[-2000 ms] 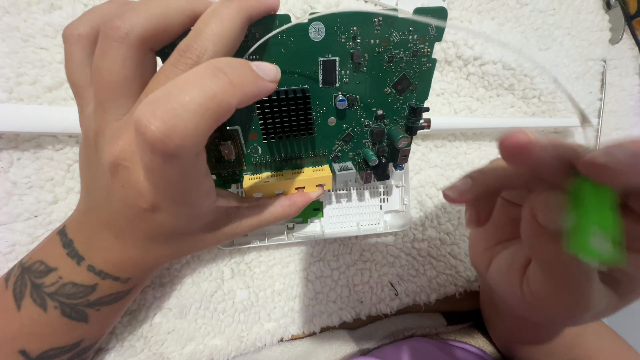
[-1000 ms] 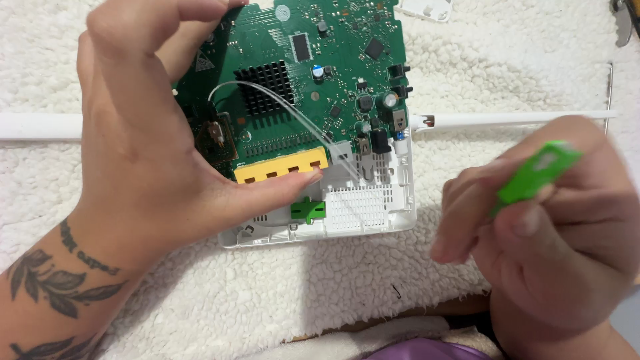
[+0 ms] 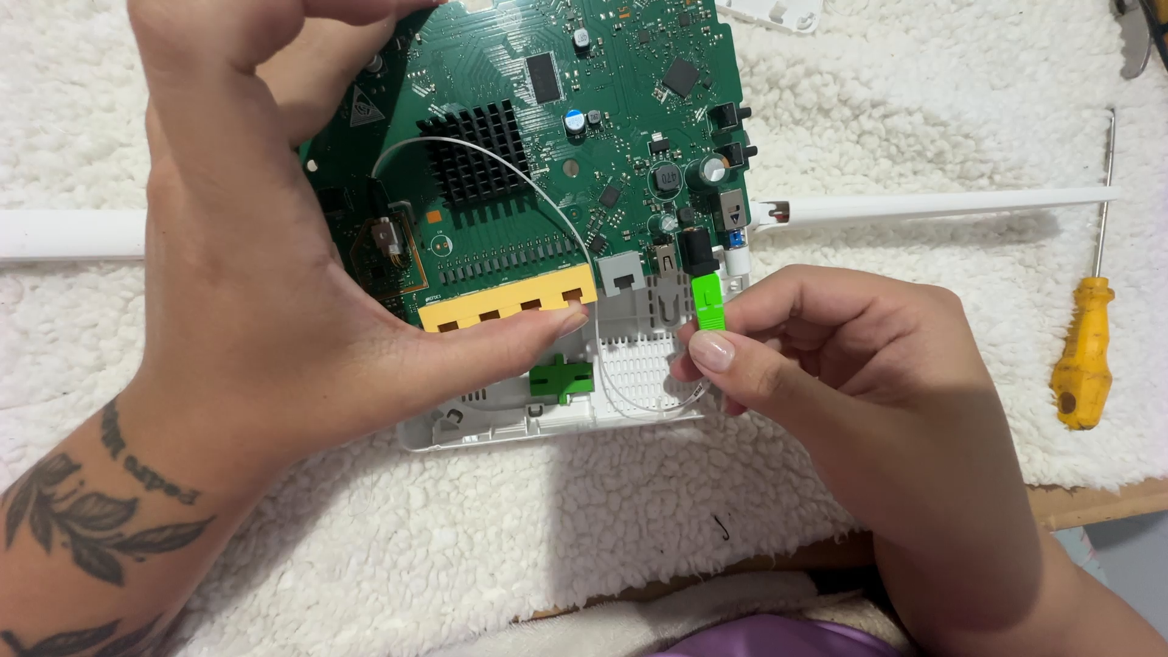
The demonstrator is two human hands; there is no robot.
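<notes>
My left hand [image 3: 274, 210] grips the green router circuit board [image 3: 620, 109] by its left side, its thumb against the yellow Ethernet port block [image 3: 511, 297]. A black heatsink [image 3: 474, 151] sits on the board. My right hand [image 3: 803, 356] pinches a bright green fiber-optic connector [image 3: 708, 303] just below the board's black power jack [image 3: 698, 251]; whether they touch is unclear. A thin white fiber cable [image 3: 547, 196] loops from the board's left part over the heatsink and down to the connector. Beneath the tilted board lies the white router casing [image 3: 639, 420], with a green fiber adapter [image 3: 561, 379] in it.
White antennas [image 3: 931, 205] extend to both sides of the casing. A screwdriver with a yellow handle [image 3: 1082, 356] lies at the right on the fleecy white blanket [image 3: 912, 109]. A white plastic piece [image 3: 780, 11] is at the top edge, and part of another tool [image 3: 1134, 41] at the top right.
My right hand has moved left with the green connector, from the right of the casing to the board's lower right edge. My left hand still holds the board.
</notes>
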